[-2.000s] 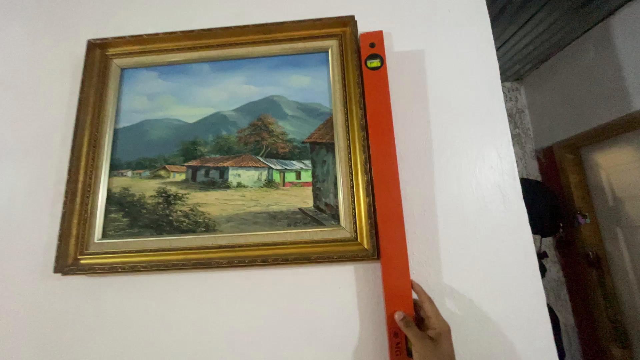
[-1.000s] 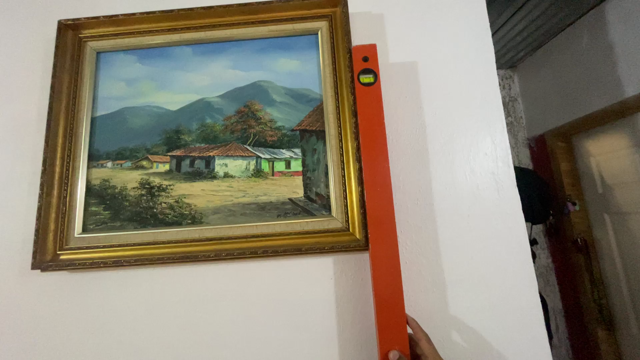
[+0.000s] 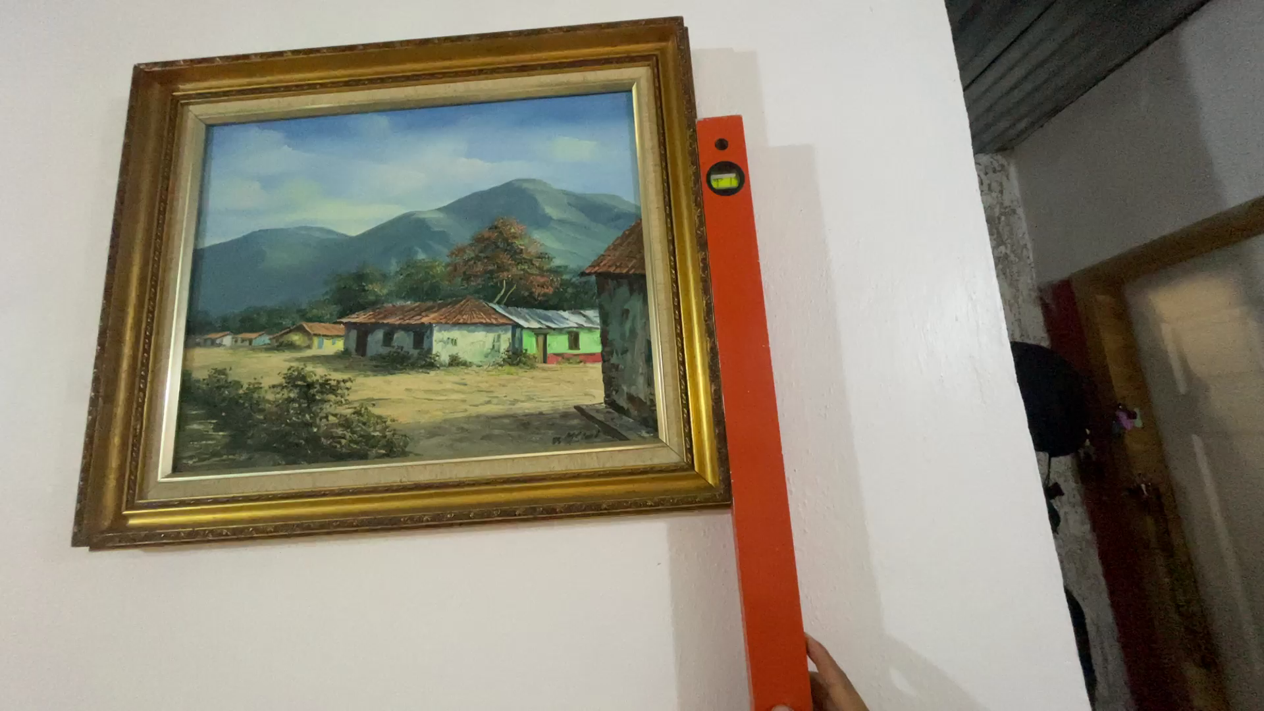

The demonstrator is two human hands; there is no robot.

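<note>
A framed landscape painting in a gilded wooden frame hangs on the white wall. Along the right side of its frame stands a red spirit level, close to upright, with its top end a little below the frame's upper right corner. A round vial with yellow-green liquid shows near that top end. My right hand grips the level low down at the bottom edge of the view; only a few fingers show. My left hand is out of view.
The white wall ends at a corner on the right. Beyond it are a wooden door frame, a dark round object hanging, and a corrugated ceiling.
The level's top end, near the frame's top two seconds ago, now sits lower along its right side. Less of my right hand shows than two seconds ago.
</note>
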